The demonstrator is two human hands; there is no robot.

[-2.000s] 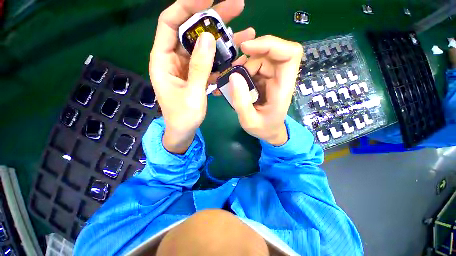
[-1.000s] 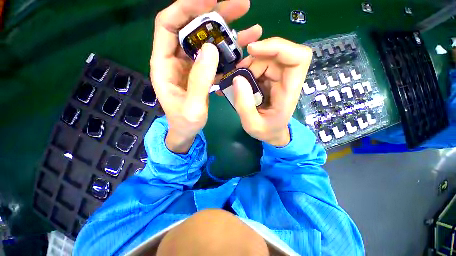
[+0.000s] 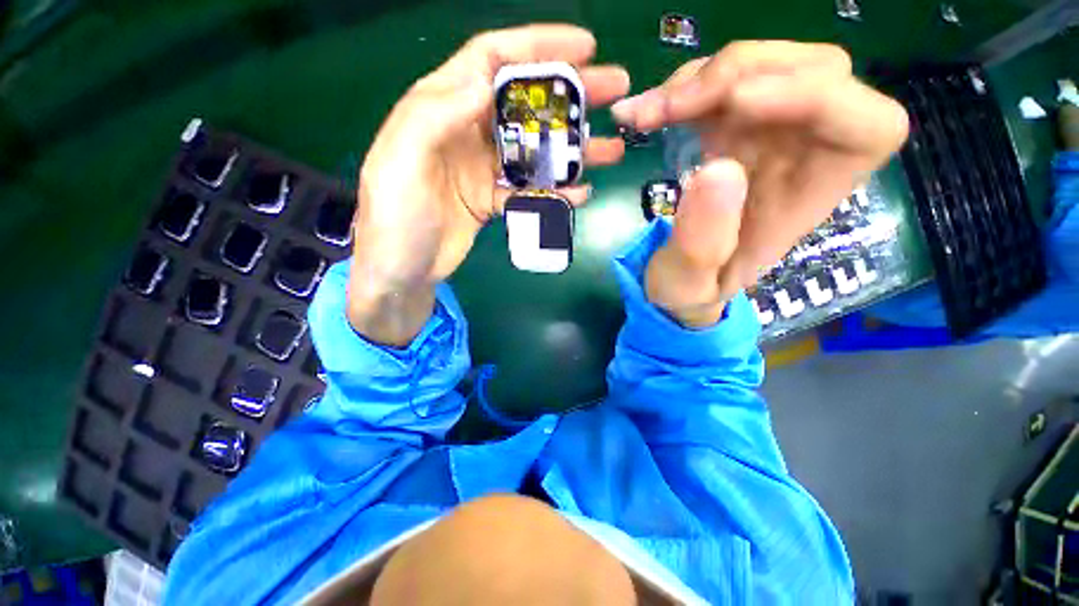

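Observation:
The watch housing (image 3: pixel 542 128) is in my left hand (image 3: pixel 440 166), its open side up, showing gold-yellow and black electronics and a silvery block. The display module (image 3: pixel 538 233), dark with a white L-shaped patch, hangs at the housing's lower edge, below my fingers. What joins the two is too small to tell. My right hand (image 3: pixel 769 154) is raised to the right of the housing, fingers apart and holding nothing. A small dark and gold part (image 3: pixel 660 199) lies between my hands on the green mat.
A black tray (image 3: pixel 130 440) with housings in many pockets lies at the left. A clear blister tray (image 3: pixel 890 263) is partly behind my right hand. A second black tray (image 3: pixel 973 201) stands beyond it. Small parts (image 3: pixel 678 30) lie at the back. A blue cord (image 3: pixel 488 397) is near my lap.
My right hand has let go of the display module and moved right. My left hand has turned the housing upright and now holds it alone, with the module hanging below.

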